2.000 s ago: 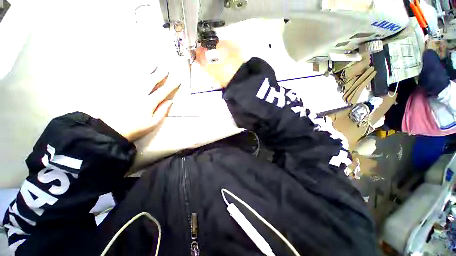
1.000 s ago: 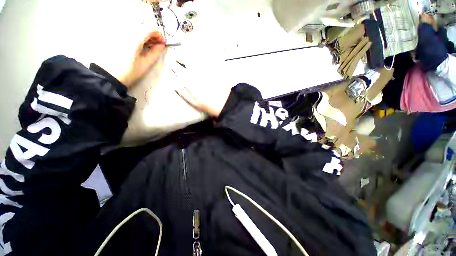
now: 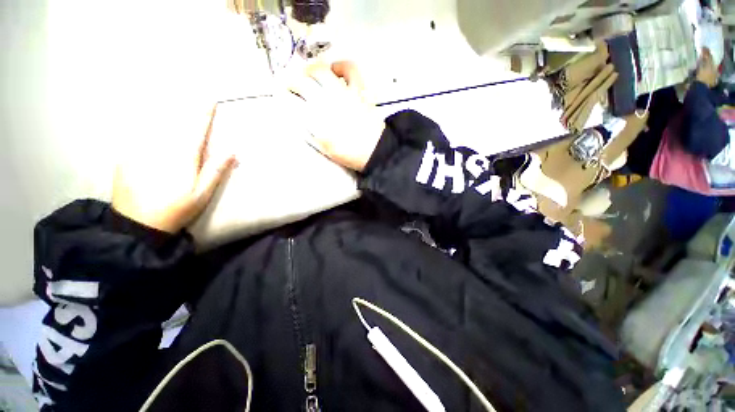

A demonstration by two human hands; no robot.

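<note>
A pale beige fabric panel (image 3: pixel 266 173) lies on the sewing table in front of my body; its edges are washed out by glare. My left hand (image 3: pixel 181 193) is on the panel's left part, fingers pointing up and right. My right hand (image 3: pixel 342 117) is on the panel's upper right, just below the needle area (image 3: pixel 274 40) of the sewing machine. Glare hides whether either hand grips the fabric.
The machine head (image 3: pixel 524 20) is at the top right. Narrow brown strips (image 3: pixel 592 88) lie by its right end. Cut brown pieces (image 3: pixel 556 165) are heaped at the right. Another person (image 3: pixel 697 145) is at the far right. A white cable hangs over my jacket.
My left hand has moved down and left from near the needle. My right hand has moved up towards the needle area. The view has shifted slightly.
</note>
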